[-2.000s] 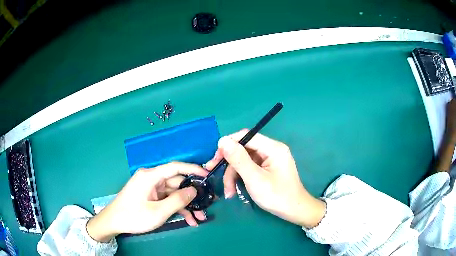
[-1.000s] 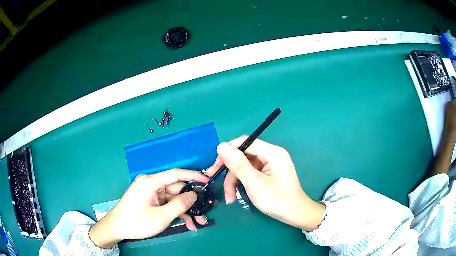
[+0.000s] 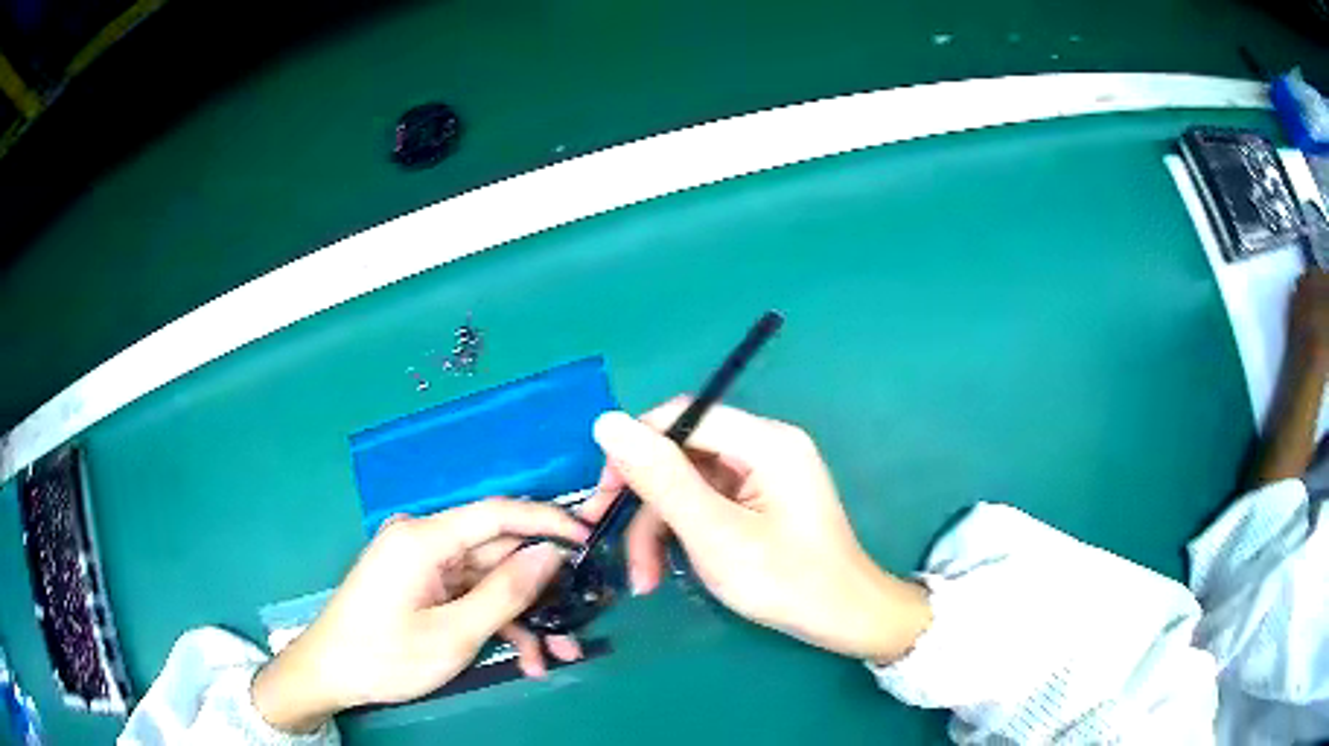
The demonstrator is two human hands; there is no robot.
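A round black housing [image 3: 579,595] is between the fingers and thumb of my left hand [image 3: 416,605], low in the centre. My right hand [image 3: 751,517] holds black tweezers [image 3: 710,391] like a pen. Their tip points down into the housing; the exact contact is blurred. A blue sheet [image 3: 481,445] lies flat just beyond my hands. A small loose pile of tiny components [image 3: 462,350] lies above it. A clear plastic sleeve with a dark strip [image 3: 503,685] lies partly under my left hand.
A component tray [image 3: 63,576] stands at the far left. A white edge strip [image 3: 641,156] borders the dark-green belt, which carries another round black unit [image 3: 426,134]. At the right are a black parts tray [image 3: 1239,190] on a white sheet and a neighbour's arm [image 3: 1294,394].
The unit on the belt has moved left. Both hands have shifted slightly left in view, still holding the housing and tweezers, and the tweezers stand a little steeper.
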